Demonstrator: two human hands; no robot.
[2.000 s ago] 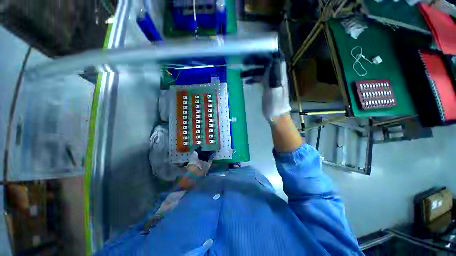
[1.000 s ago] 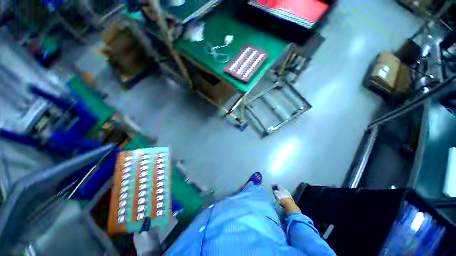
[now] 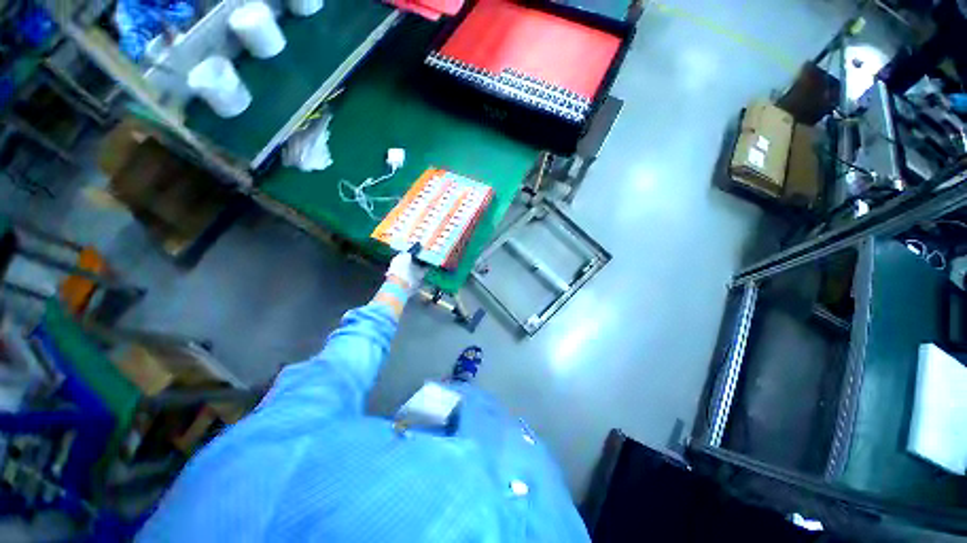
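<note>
My left hand (image 3: 406, 267), in a white glove with dark fingers, reaches forward and grips the near edge of an orange tray (image 3: 391, 232). The tray has pale green strips and rows of small silver-and-black parts. It is over the near corner of the green bench, where a dark reddish tray edge shows beneath it; whether they touch is unclear. A blurred white shape with a dark edge (image 3: 432, 405) is in front of my body. It may be my right glove, but its fingers and any hold cannot be made out.
A white cable with a plug (image 3: 394, 158) lies beside the tray on the green bench (image 3: 345, 122). Behind are a black bin with red sheets (image 3: 530, 48) and white tubs (image 3: 220, 87). A metal frame (image 3: 541, 265) stands by the bench; cartons (image 3: 763, 143) are at right.
The view has turned right, away from the printing station. My left hand has carried the orange tray to the green bench, over the dark reddish tray's place. My right arm is no longer clearly seen.
</note>
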